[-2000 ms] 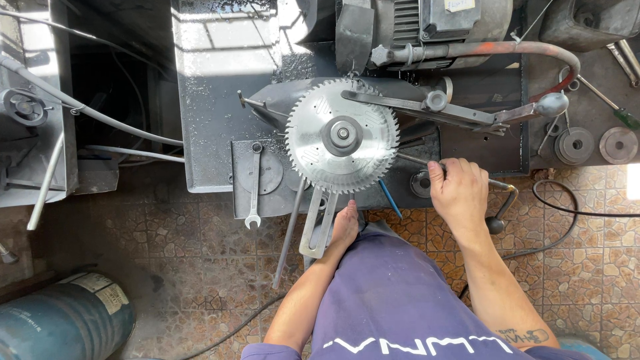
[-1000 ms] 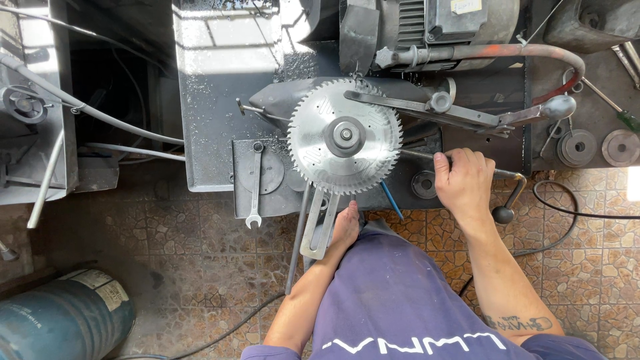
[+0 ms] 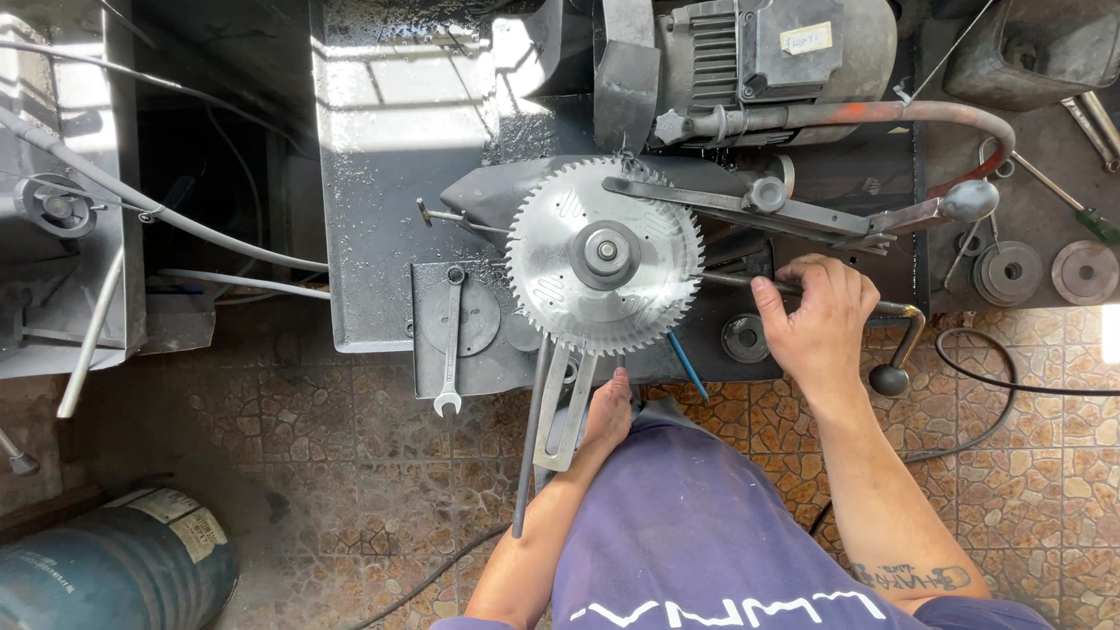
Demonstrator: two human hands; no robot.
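A circular saw blade [image 3: 560, 262] is mounted flat on the spindle of a grinding machine, a round hub [image 3: 605, 252] at its centre. My right hand [image 3: 822, 306], right of the blade, is closed around a dark metal rod [image 3: 892, 309] that ends in a ball-knobbed crank [image 3: 890, 379]. Below the blade is my left hand [image 3: 610, 411], beside a slotted metal bracket [image 3: 560, 429]; its fingers are partly hidden under the machine, so its hold is unclear. A thin steel rod [image 3: 530, 455] slants down left of the bracket. A pivoted metal arm [image 3: 726, 206] reaches over the blade's upper edge.
A combination wrench [image 3: 451, 350] lies on the metal plate at left. An electric motor [image 3: 787, 52] and a red-grey hose [image 3: 875, 112] stand behind. Round flanges [image 3: 1006, 271] lie at right. A blue drum [image 3: 114, 560] stands at lower left, and a black cable [image 3: 1006, 420] crosses the tiled floor.
The ball-knobbed crank beside my right hand has swung, and its knob hangs slightly lower than two seconds ago. The thin rod below the blade has shifted its slant. My left hand stays below the blade.
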